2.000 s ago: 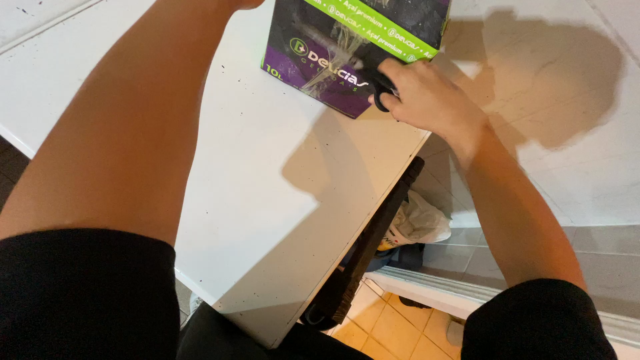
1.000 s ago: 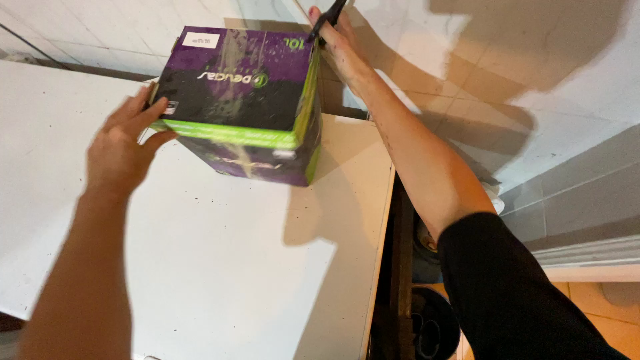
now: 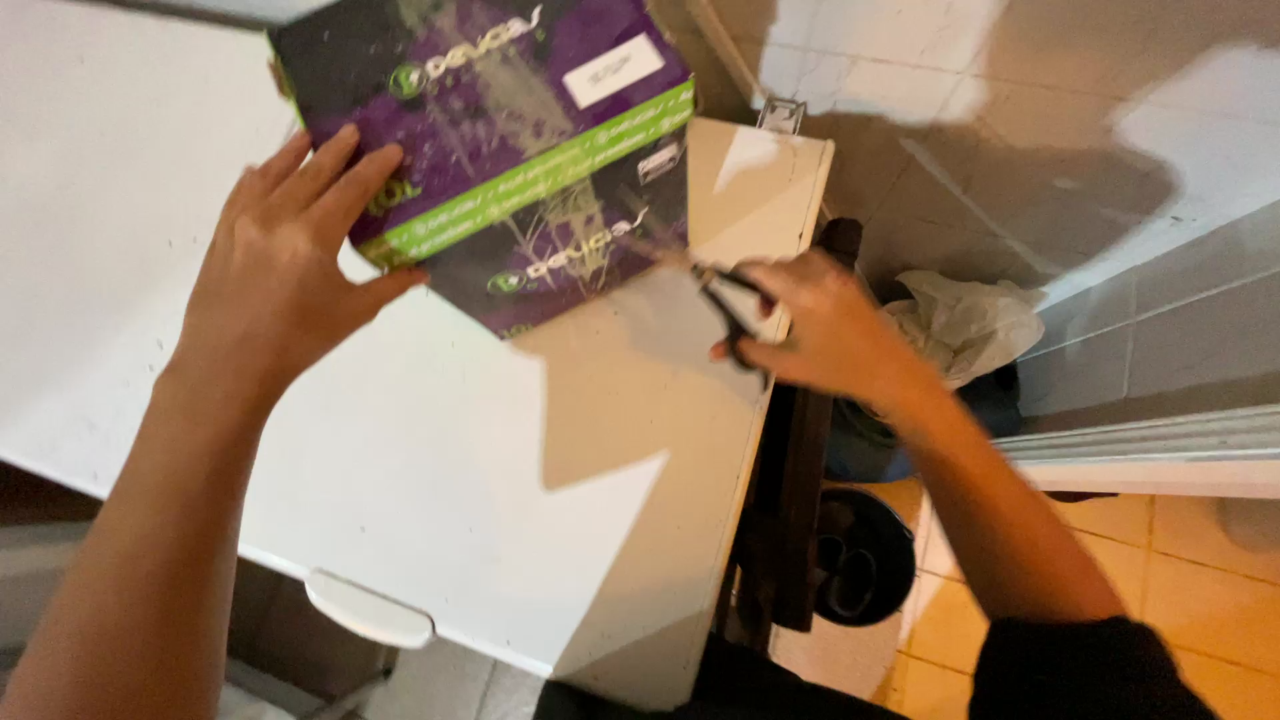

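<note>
A purple and black cardboard box point(image 3: 480, 130) with a green band sits tilted in view on the white top surface point(image 3: 420, 450). My left hand point(image 3: 290, 240) lies against the box's left end, fingers on the upper purple face and thumb near the green band's lower corner. In my right hand point(image 3: 820, 320) are scissors with black handles point(image 3: 735, 310). Their blurred blades are parted and point toward the box's near side face, at its right part. Whether the blades touch the cardboard, I cannot tell.
A tiled wall point(image 3: 1000, 140) rises on the right. Beyond the surface's right edge are a whitish plastic bag point(image 3: 965, 325), a round black container point(image 3: 860, 555) and dark wooden bars point(image 3: 800, 500). A white handle point(image 3: 370, 608) juts from the front edge.
The box has been turned since a second ago; its white label now shows at the right. The scissors in my right hand have moved from the box's far corner to its near side.
</note>
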